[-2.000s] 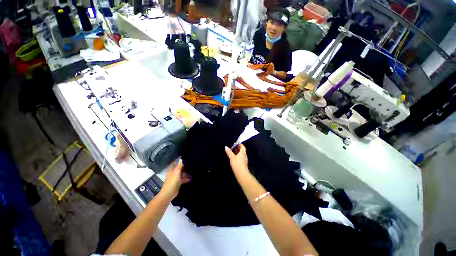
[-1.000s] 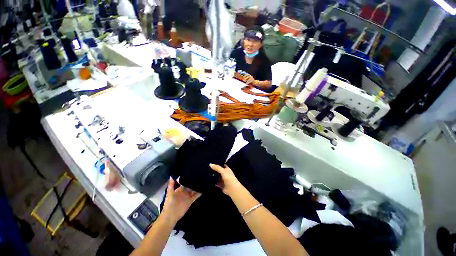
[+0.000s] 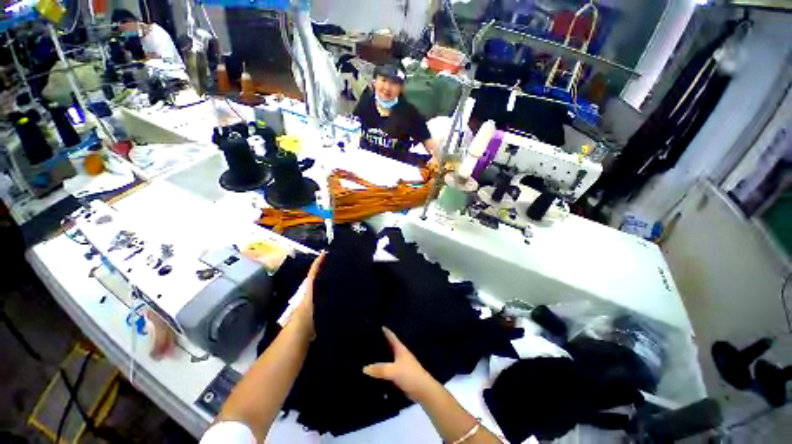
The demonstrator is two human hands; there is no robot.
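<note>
A large heap of black fabric pieces (image 3: pixel 434 316) lies on the white table in front of me. My left hand (image 3: pixel 306 303) is at the left side of a raised black piece (image 3: pixel 346 277) and holds its edge; part of the fingers is hidden by the fabric. My right hand (image 3: pixel 401 368) is at the lower middle of the heap, thumb and forefinger spread apart against the black fabric, with no clear grip seen. A small white piece (image 3: pixel 385 251) shows on top of the heap.
A machine with a grey motor housing (image 3: pixel 227 314) stands left of the heap. Black thread cones (image 3: pixel 288 180) and orange strips (image 3: pixel 373 202) are behind it. A person (image 3: pixel 386 117) sits opposite. Another machine (image 3: pixel 543 165) is at back right. More black fabric (image 3: pixel 543 395) lies right.
The view has turned right. My left hand has moved up along the black piece's left side. My right hand has moved down, away from the left hand, and its fingers have spread.
</note>
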